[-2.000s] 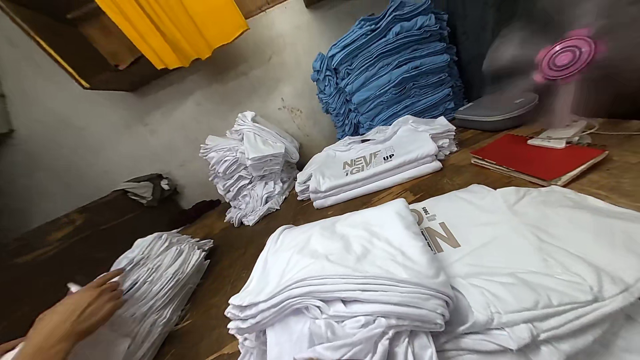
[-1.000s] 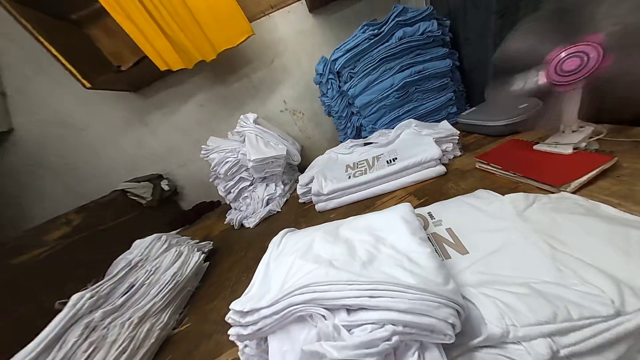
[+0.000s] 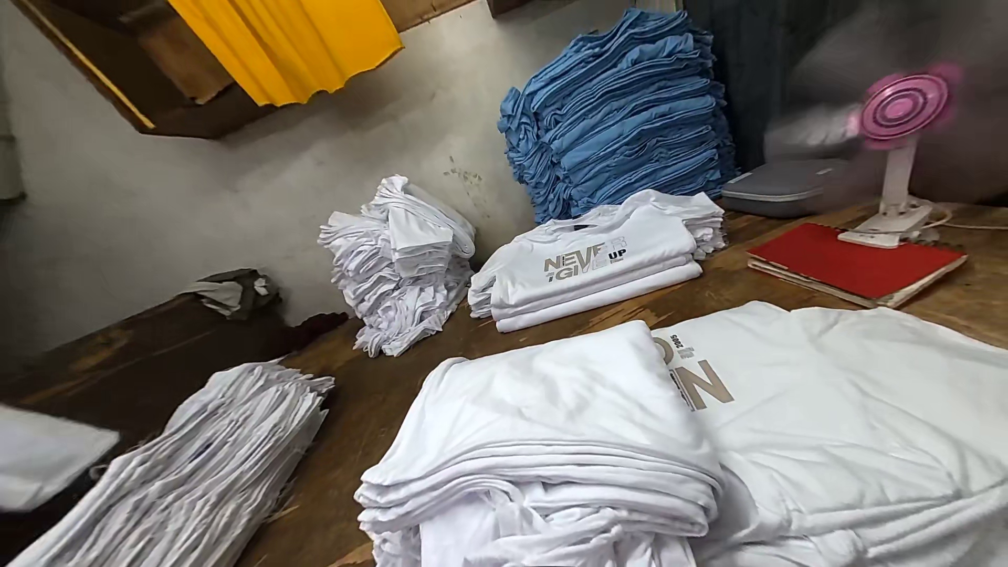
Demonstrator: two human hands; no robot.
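Note:
Neither of my hands shows in the head view. A stack of folded white garments [image 3: 551, 402] lies in the lower middle, beside spread white T-shirts [image 3: 850, 409] with a printed design at the right. At the lower left is a long pile of thin white fabric pieces [image 3: 189, 465]. A blurred white cloth [image 3: 47, 457] juts in at the left edge; what holds it is hidden. Farther back lie folded white printed T-shirts [image 3: 591, 256], with a bundle of white fabric pieces [image 3: 402, 264] to their left.
Behind stands a tall stack of blue garments [image 3: 622, 118] against the wall. A red notebook [image 3: 858, 260], a small pink and white fan [image 3: 902, 118] and a grey case [image 3: 783, 185] are at the right of the wooden table [image 3: 370, 409]. Yellow cloth [image 3: 291, 47] hangs at the upper left.
A hand was on the pile of fabric pieces two seconds ago and is out of view now. A white cloth has come into view at the left edge.

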